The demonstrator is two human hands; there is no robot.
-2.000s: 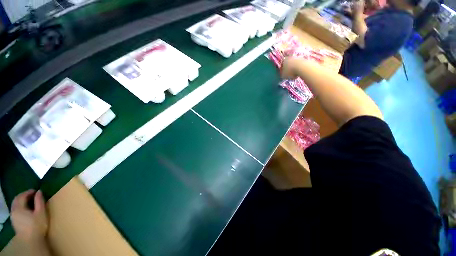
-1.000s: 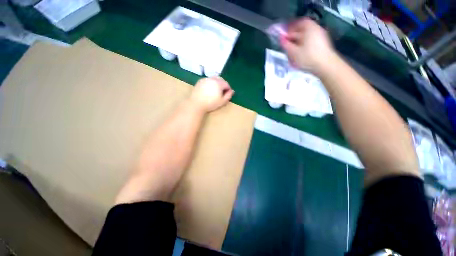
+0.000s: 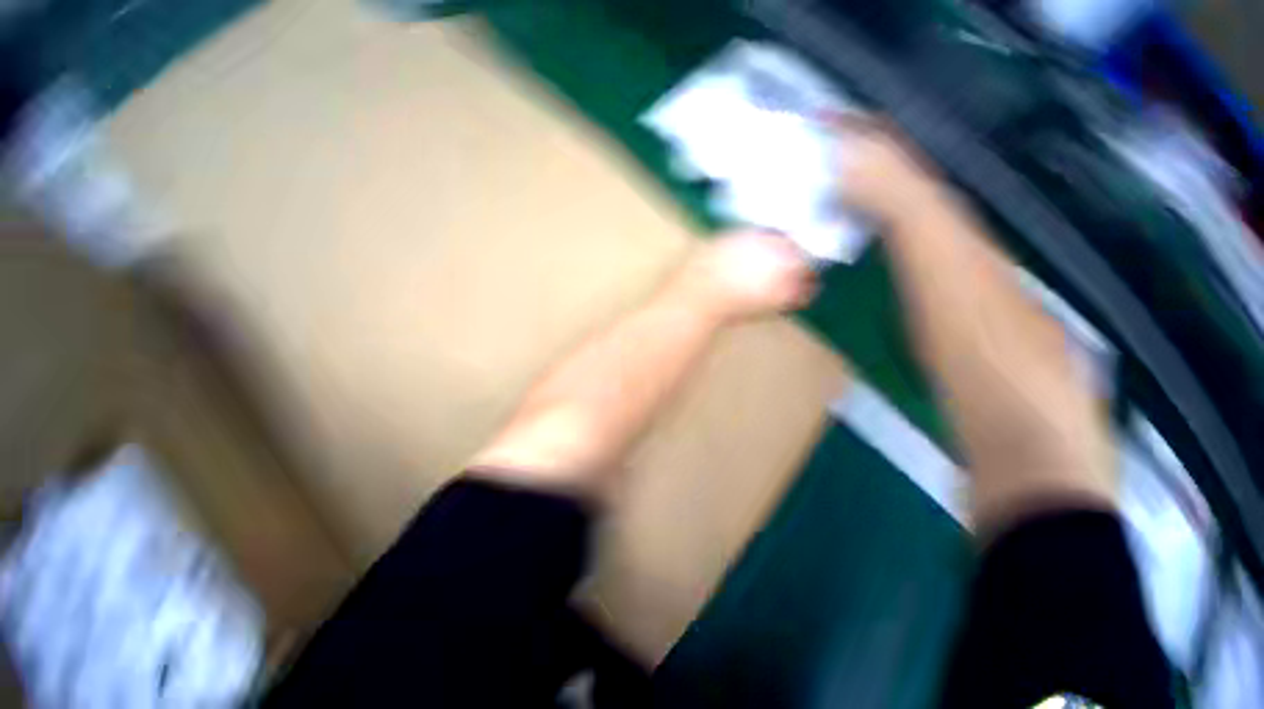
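Observation:
The frame is strongly blurred. A white tray lies on the green conveyor belt at the top centre. My right hand is at the tray's right side; whether it holds anything cannot be told. My left hand is at the tray's near edge, over the edge of a large tan cardboard sheet. Its fingers look curled, but their hold is too blurred to tell. No pink bag can be made out.
An open brown carton with white bundles is at the lower left. A pale edge rail runs between belt and dark green bench. More white trays are blurred at the right.
The view has swung left, bringing the carton of white bundles in. My right hand has moved from above one tray to the side of a tray, close to my left hand. The pink bag no longer shows.

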